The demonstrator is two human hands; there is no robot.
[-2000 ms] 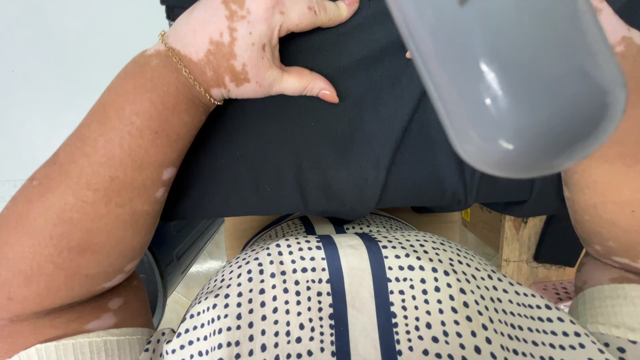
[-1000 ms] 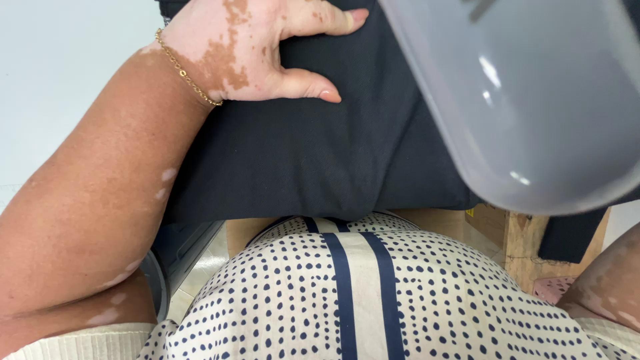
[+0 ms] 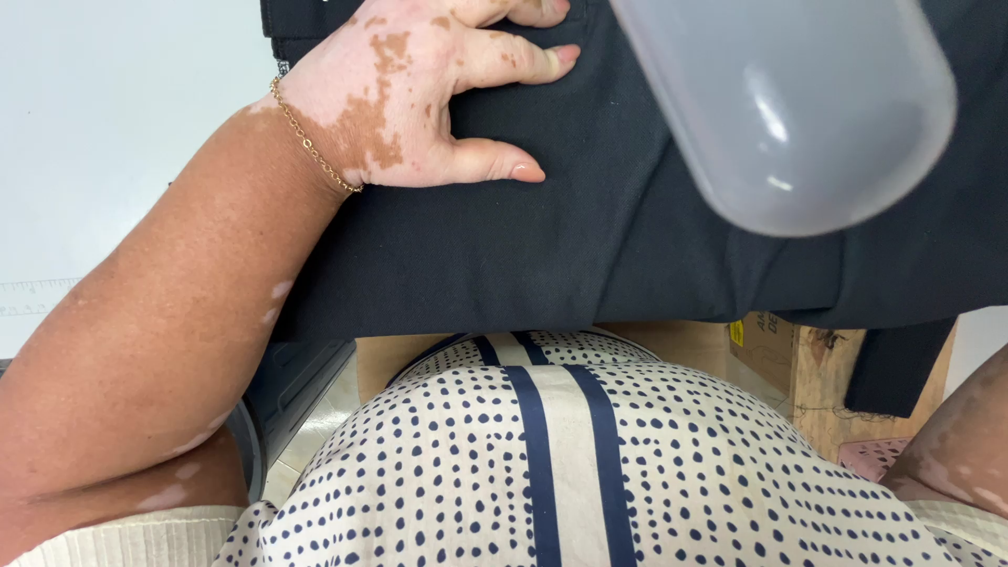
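Note:
My left hand [image 3: 441,87] lies palm down with spread fingers on dark navy fabric [image 3: 488,252], which looks like part of a garment. The thumb points right, and a gold chain bracelet [image 3: 303,142] circles the wrist. The fabric spreads across the work surface, with soft creases right of the hand and its near edge at my lap. My right hand is out of view; just a bit of the right forearm shows at the lower right edge. A blurred, rounded grey plastic part [image 3: 795,134] hangs close to the camera at the upper right, hiding some of the fabric.
A white work surface [image 3: 102,118] with ruler markings [image 3: 39,295] lies at the left. Below it stands a dark container [image 3: 303,394]. Under the fabric's right side are a cardboard box [image 3: 762,342], a wooden post [image 3: 819,378], a hanging dark cloth strip [image 3: 898,366] and a pink perforated basket [image 3: 870,457].
The right forearm, beside the fabric in the first frame, has drawn back to the lower right. The left hand stays on the fabric. The grey part has shifted in view.

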